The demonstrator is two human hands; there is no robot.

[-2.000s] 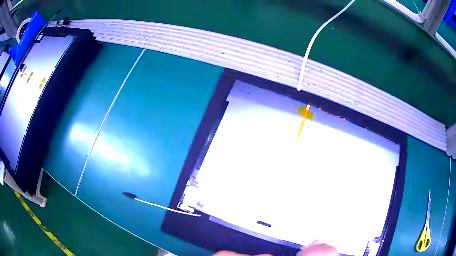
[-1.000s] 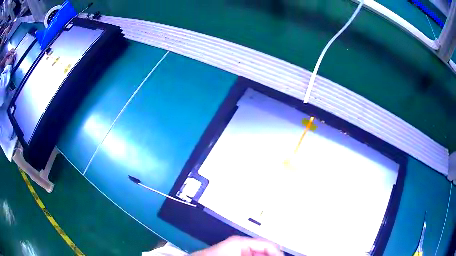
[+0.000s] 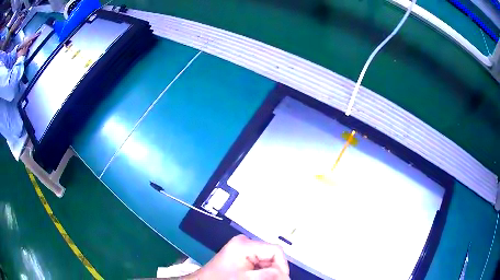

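A large white display panel [image 3: 329,202] with a dark border lies on the green worktop. My left hand [image 3: 249,261] is over its near edge at the bottom, fingers curled; whether it holds anything is hidden. My right hand is not in view. A black-outlined corner cutout [image 3: 221,200] is at the near left corner. A white lead cable [image 3: 186,204] with a dark plug sticks out to the left there. A small dark tab [image 3: 285,240] is near the near edge. Amber tape [image 3: 349,139] is near the far edge. White tape [image 3: 364,68] hangs down to the far border.
Behind the panel runs a ribbed pale rail [image 3: 307,76]. A stack of similar panels [image 3: 82,71] with a blue item on it [image 3: 77,15] stands at the left. Beyond it a person's sleeve and hand [image 3: 11,71] show. Scissor blades [image 3: 465,266] lie at the lower right, handles cut off.
The view has shifted, so the left stack shows more and the scissors less. My left hand has come further into view over the panel's near edge. Other fingers seen earlier at the bottom are gone.
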